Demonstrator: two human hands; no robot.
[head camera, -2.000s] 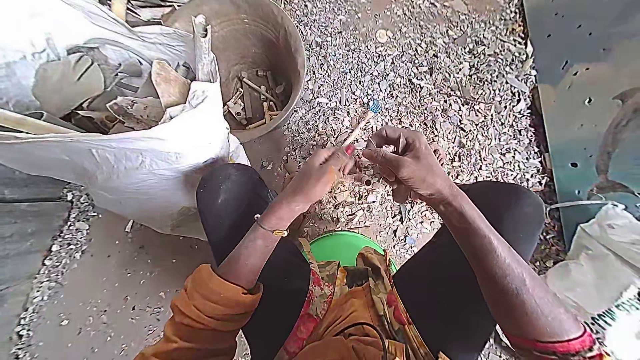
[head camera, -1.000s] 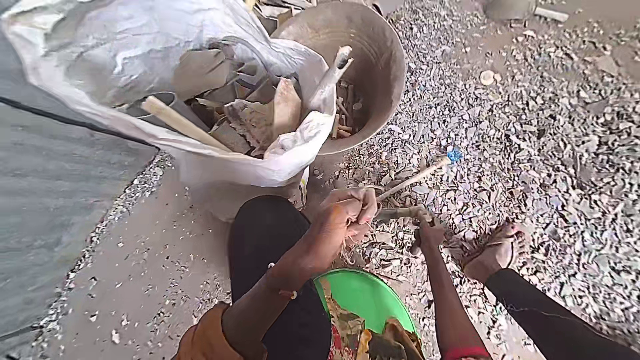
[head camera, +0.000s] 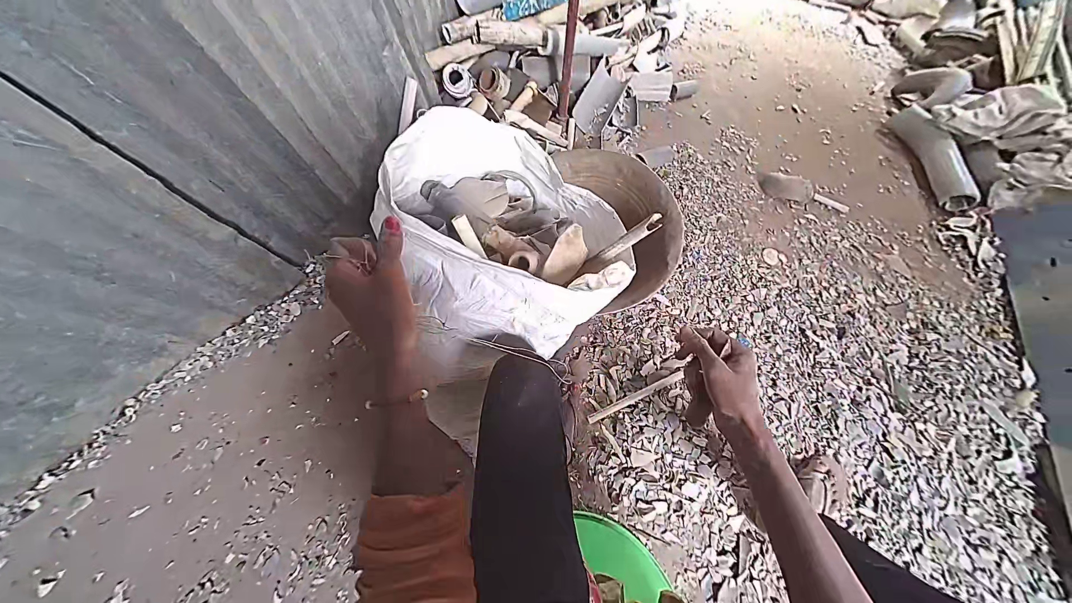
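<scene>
My left hand (head camera: 368, 289) is raised at the left of the white sack, its fingers closed on thin pale strands, with the thumb up. Loose strands (head camera: 502, 345) trail below the sack's front edge. On the right, my right hand (head camera: 724, 373) is over the chip-covered ground, holding a thin pale stick (head camera: 636, 397) that points to the lower left. A small blue tip (head camera: 743, 341) shows beside its fingers. The white sack (head camera: 494, 289) stands open between my hands, filled with broken pipe pieces (head camera: 565, 254). A green plastic basin (head camera: 620, 557) lies at my knees, partly out of view.
Behind the sack is a large round metal basin (head camera: 662, 226). Corrugated metal sheeting (head camera: 167, 126) walls the left. Pipe scraps (head camera: 599, 99) are heaped at the back, beside a thin upright rod (head camera: 569, 59). A grey pipe (head camera: 934, 155) and a trowel-like tool (head camera: 785, 187) lie at right.
The view has swung left and up. My hands, close together two seconds ago, are now wide apart, the left one beside the sack. The stick, near my left hand before, is now at my right hand.
</scene>
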